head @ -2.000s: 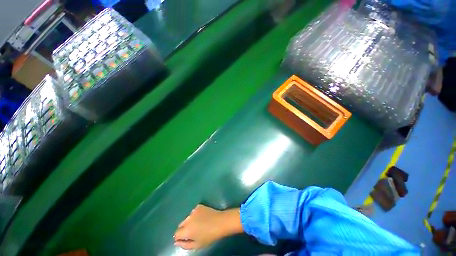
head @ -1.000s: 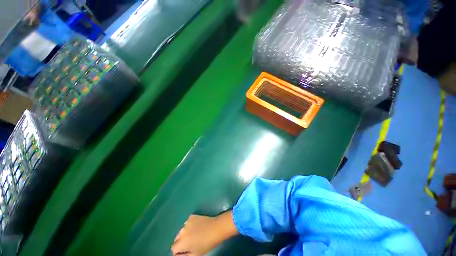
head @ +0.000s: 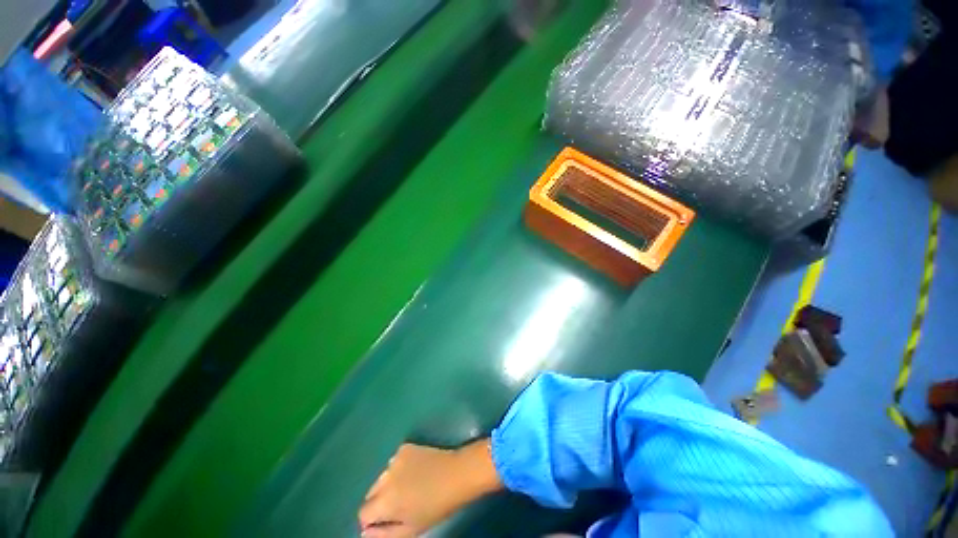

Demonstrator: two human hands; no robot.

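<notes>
An orange-brown frame stack [head: 597, 244] stands on the green bench [head: 462, 363], its long slatted opening facing up. My right hand [head: 425, 489] is low in the view, well below and left of the stack and not touching it. Its back faces me, and its fingers bend down towards the bottom edge, where they are cut off. What is under the fingers is hidden. The blue smock sleeve [head: 672, 452] covers the arm. My left hand is out of the picture.
Clear blister trays [head: 704, 116] are piled behind the frame stack. Trays filled with circuit boards [head: 194, 189] stand across the green conveyor belt [head: 315, 305]. Dark blocks [head: 804, 352] lie on the blue floor [head: 872, 273] by yellow tape. People in blue are partly visible at upper left and right.
The view has shifted, so the frame stack and clear trays sit further left than two seconds ago. My right hand is slightly lower in the picture. The blue-clothed person at upper left has moved.
</notes>
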